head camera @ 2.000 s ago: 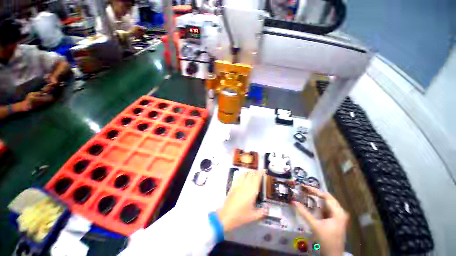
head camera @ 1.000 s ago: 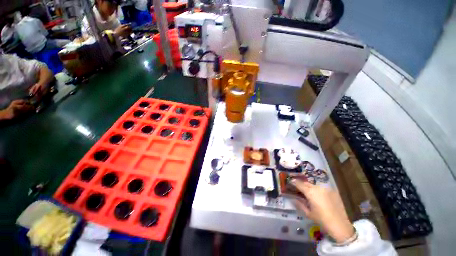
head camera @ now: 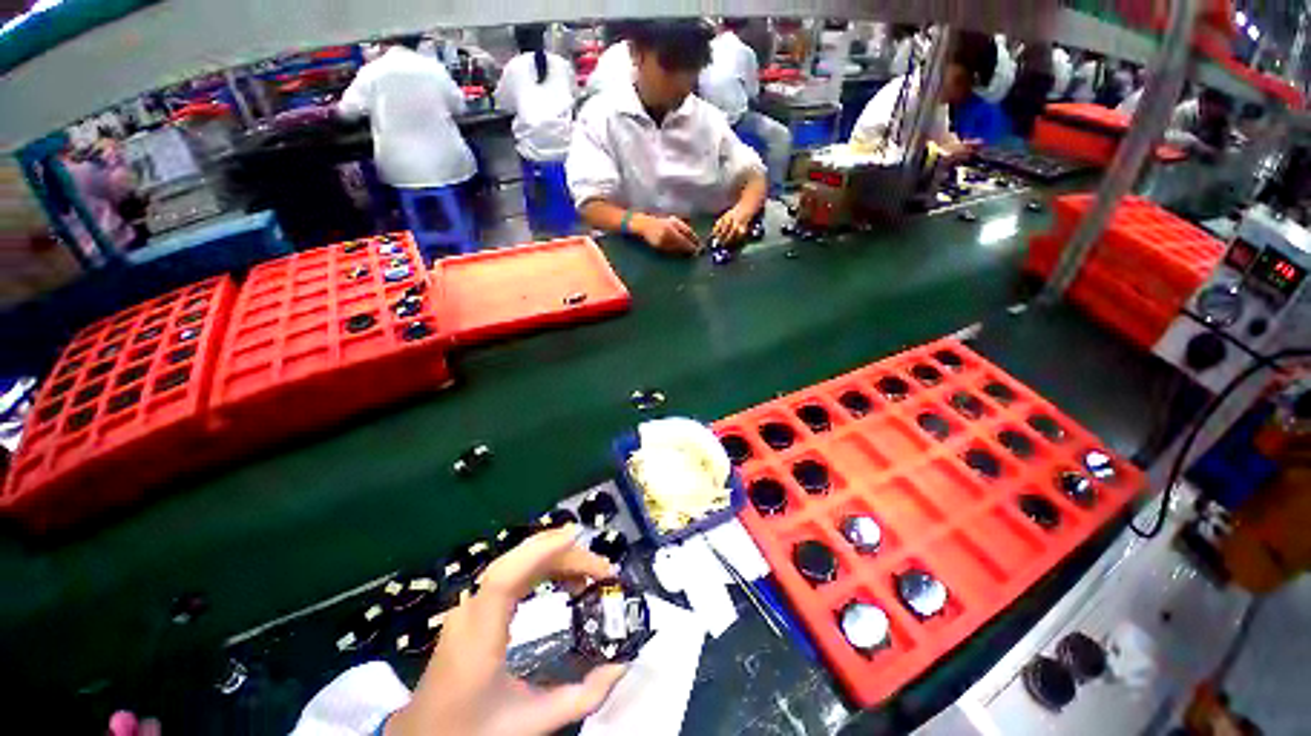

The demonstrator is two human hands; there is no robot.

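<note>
My left hand (head camera: 496,647) comes in from the lower left. Its thumb and index finger grip a black round watch case assembly (head camera: 611,621) by the rim, with its inner side and a pale label with a yellow spot facing me. More unfinished units (head camera: 417,592) with small white or yellow tabs lie in a cluster to the left and behind the hand. A white paper sheet (head camera: 654,687) lies below the held unit. My right hand is not in view.
A blue bin (head camera: 736,496) with yellowish scraps stands behind the hand. A red compartment tray (head camera: 920,532) with discs is at right. The machine table (head camera: 1006,705) is at lower right. Stacked red trays (head camera: 230,338) and a person (head camera: 654,151) are across the belt.
The view has swung left from the machine table to the belt. My left hand, out of view one second ago, now holds a round unit. My right hand has left the picture.
</note>
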